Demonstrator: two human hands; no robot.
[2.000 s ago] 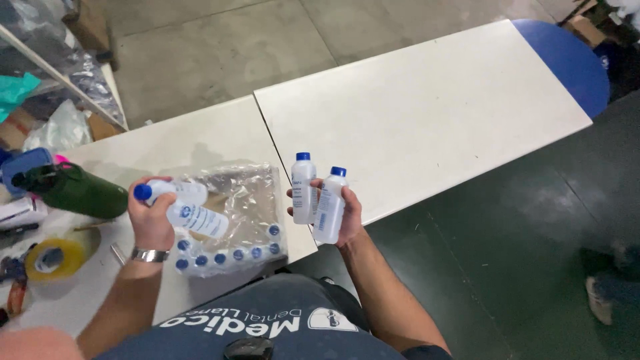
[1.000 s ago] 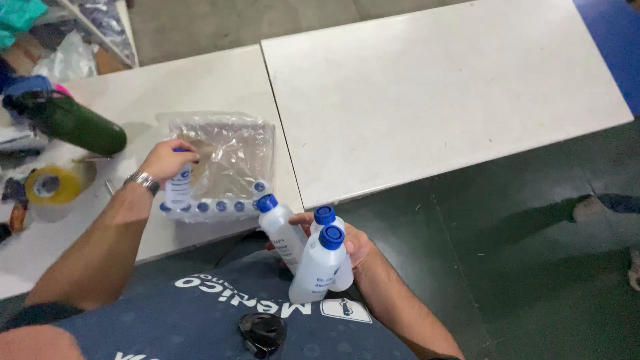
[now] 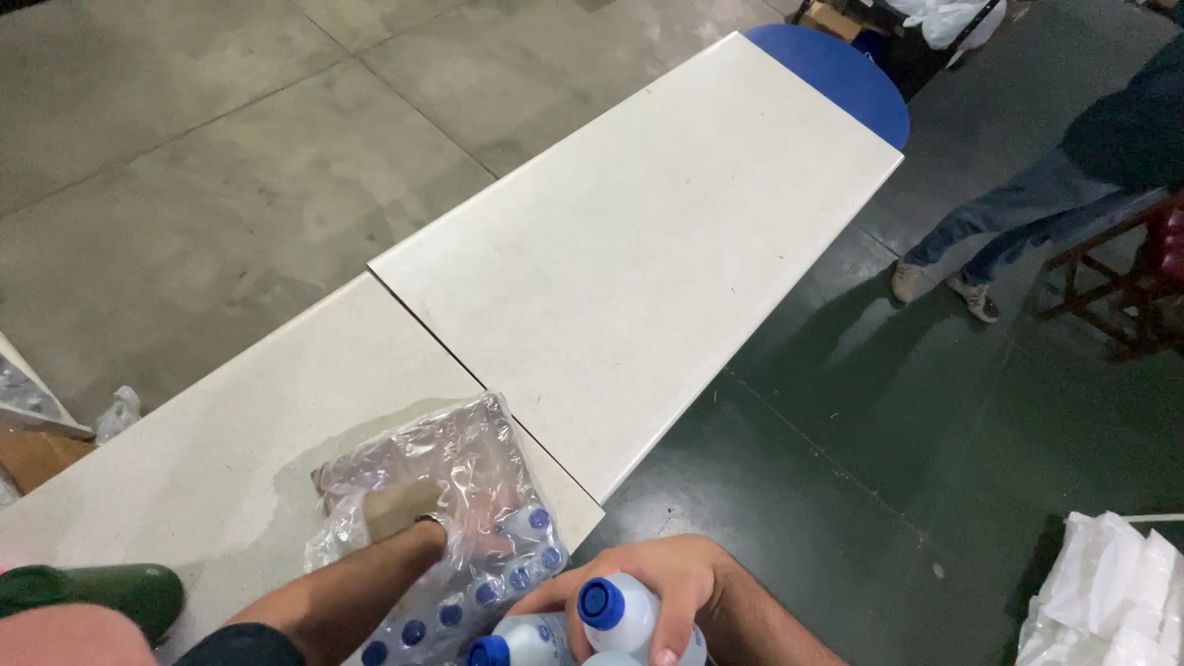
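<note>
My right hand (image 3: 647,578) holds white plastic bottles with blue caps at the bottom edge. One bottle (image 3: 629,615) is between its fingers, another (image 3: 536,640) lies to the left, and part of a third shows below. My left hand (image 3: 483,523) reaches inside a clear plastic-wrapped pack (image 3: 462,439) on the table; the film blurs it, so its grip cannot be made out. Blue-capped bottles (image 3: 486,592) stand in a row along the pack's near and right edges. Brown cardboard (image 3: 398,507) shows at the pack's left, beside my wrist.
Two white table sections (image 3: 610,250) meet at a seam, with a blue rounded surface (image 3: 842,79) beyond. A dark green bottle (image 3: 116,592) lies at lower left. White plastic bags (image 3: 1101,592) are at lower right. Another person (image 3: 1017,208) stands at the right by a red stool.
My left hand held two bottles, then one at the pack's near side; now it is inside the film. My right hand went from two bottles to three. The view has swung.
</note>
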